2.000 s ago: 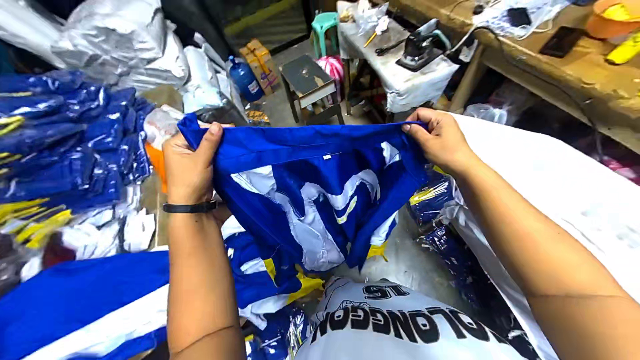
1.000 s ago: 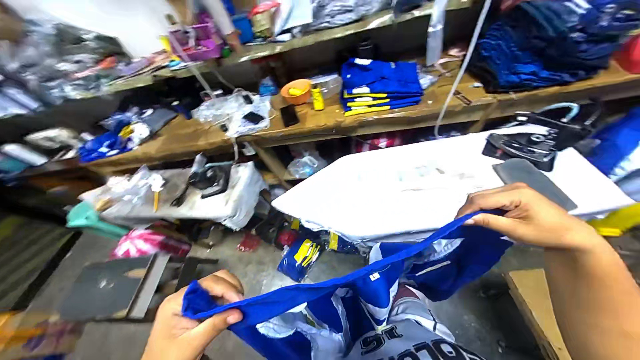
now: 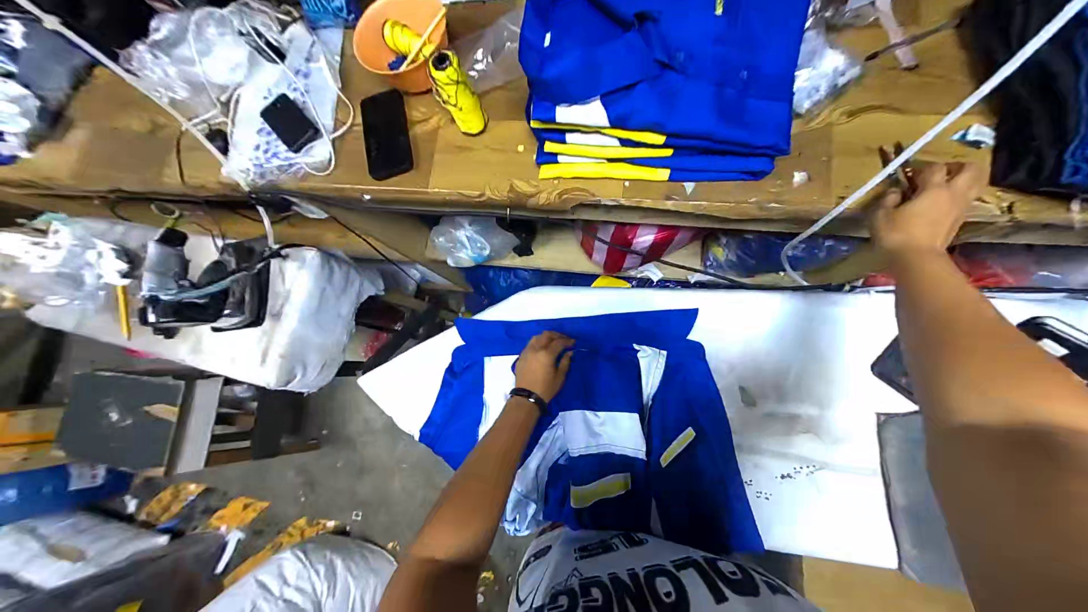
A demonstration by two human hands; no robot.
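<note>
A blue garment (image 3: 595, 382) with white and yellow panels lies spread on the white-covered ironing board (image 3: 799, 382), its collar-like strip along the far side. My left hand (image 3: 544, 365) rests on it near that strip, fingers bent against the cloth. Reaching to the right, my right hand (image 3: 926, 204) is at the front edge of the workbench, its fingers around a small dark tool that looks like thread snips (image 3: 897, 166). Part of that tool is hidden by the fingers.
On the cardboard-covered workbench (image 3: 476, 170) are folded blue garments (image 3: 663, 102), a black phone (image 3: 387, 134), a yellow thread cone (image 3: 457, 92) and an orange bucket (image 3: 374, 42). A white cord (image 3: 952, 119) crosses near my right hand. A clothes iron (image 3: 1054, 340) stands at right.
The blue garment, earlier held up between both hands, now lies on the board. My right hand has let go of it and reached to the workbench. The view has turned toward the bench.
</note>
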